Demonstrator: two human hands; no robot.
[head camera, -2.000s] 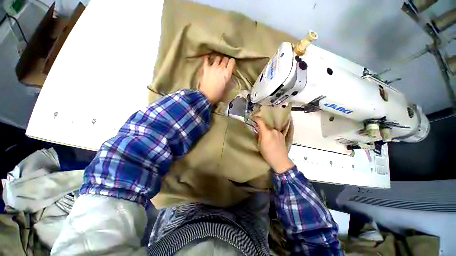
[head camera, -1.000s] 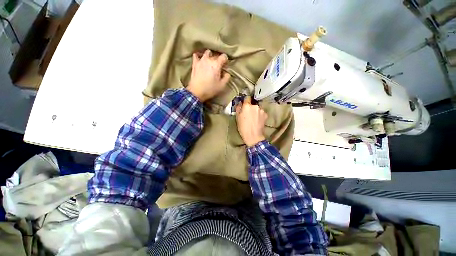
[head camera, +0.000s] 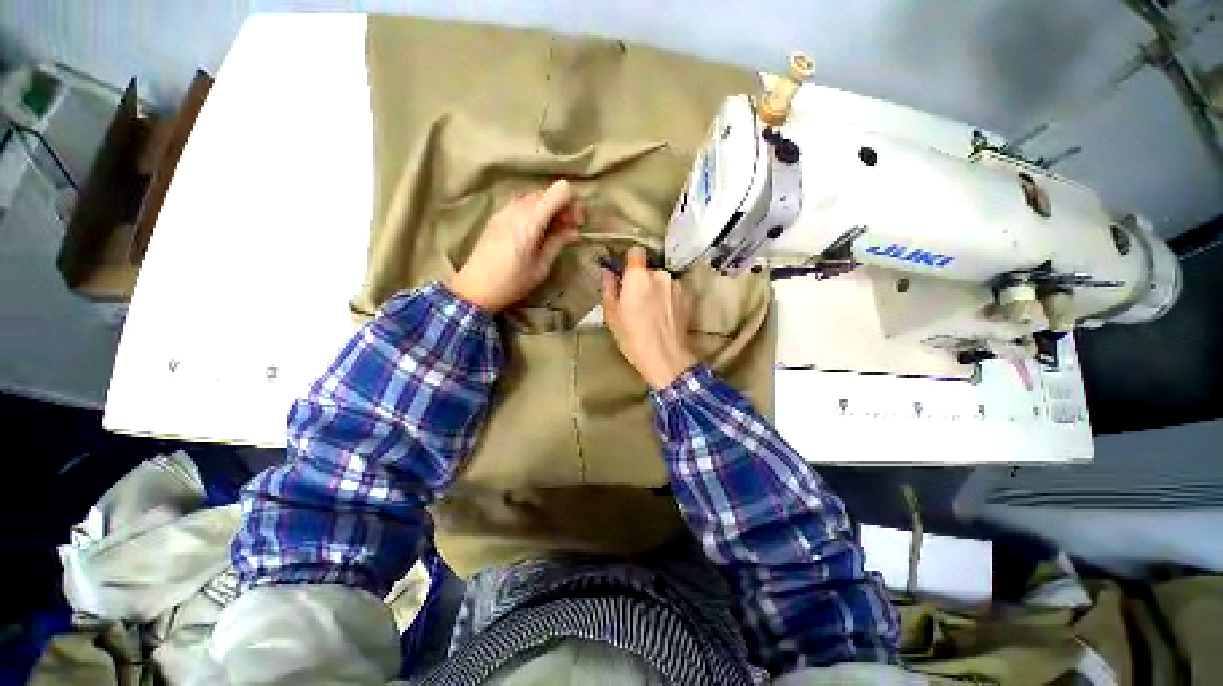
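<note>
The khaki garment piece (head camera: 516, 402) lies wrinkled over the white table, with its near end over my lap. A dark seam runs down it. My left hand (head camera: 516, 248) is on the cloth left of the needle area, fingertips pinched together at a raised fold. My right hand (head camera: 647, 319) is just below and left of the sewing machine head (head camera: 724, 188). Its fingers are closed on a small dark tool, which looks like thread snips (head camera: 612, 265). A bit of white cloth shows beside the right fingertips. The needle and presser foot are hidden.
The machine arm (head camera: 925, 201) reaches to the right over the white table (head camera: 228, 268). A brown box (head camera: 128, 215) is at the left. Pale cloth (head camera: 148, 536) lies at lower left, and khaki cloth (head camera: 1127, 616) at lower right.
The cloth has shifted left, out from the machine head. My right hand has come left from beside the needle and now holds the dark tool. My left hand has moved slightly left and down, its fingers now pinched.
</note>
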